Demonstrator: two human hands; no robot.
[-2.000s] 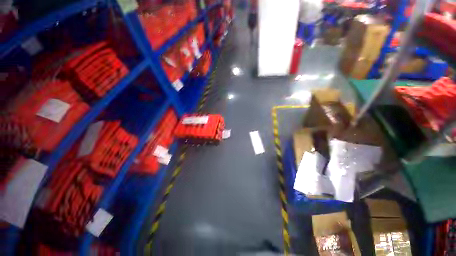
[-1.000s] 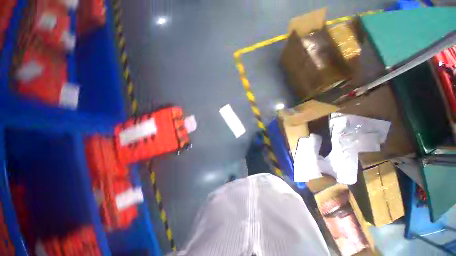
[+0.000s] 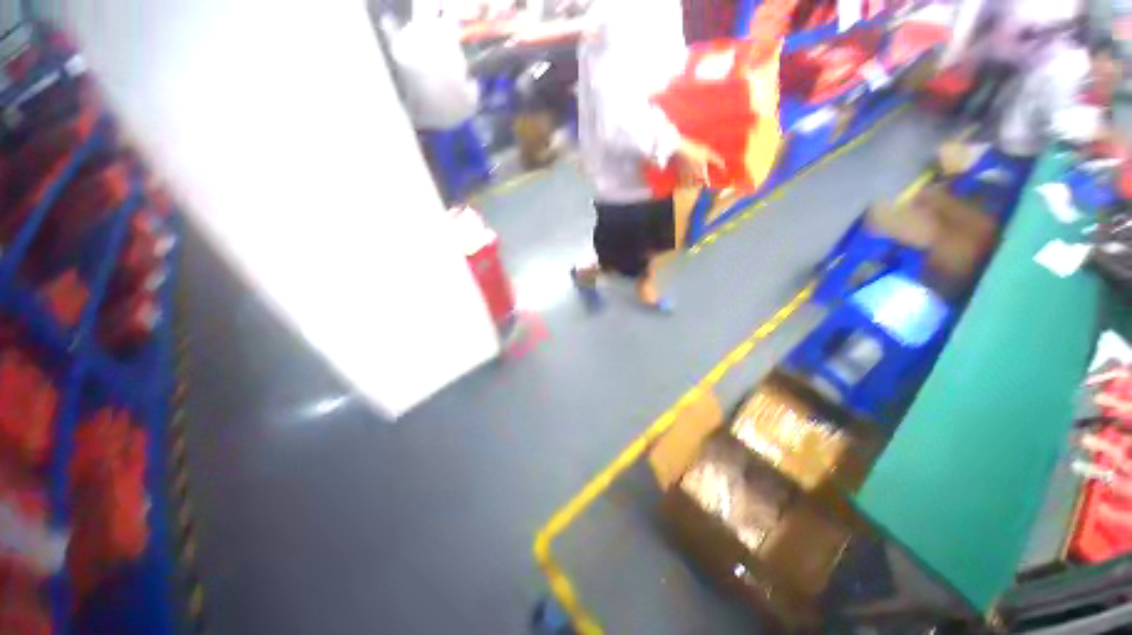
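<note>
Neither of my hands is in the picture. The view is blurred and tilted. Nearest in front of me is the grey floor [image 3: 410,521]. Open brown cardboard boxes [image 3: 757,502] stand on it at the lower right, with shiny contents that I cannot make out. A green-topped bench [image 3: 981,422] runs up the right side. Orange-red trays or items [image 3: 1111,496] lie at the far right edge.
A white pillar [image 3: 286,186] stands at upper left, a red object [image 3: 490,279] beside it. A person [image 3: 631,112] stands in the aisle holding orange-red trays [image 3: 720,112]. Blue racks [image 3: 75,360] line the left. Blue bins [image 3: 875,335] stand under the bench.
The view has swung up and along the aisle. The pillar is now large and near, and the person with trays has come into view. The tray stack on the floor and my clothing have left the picture.
</note>
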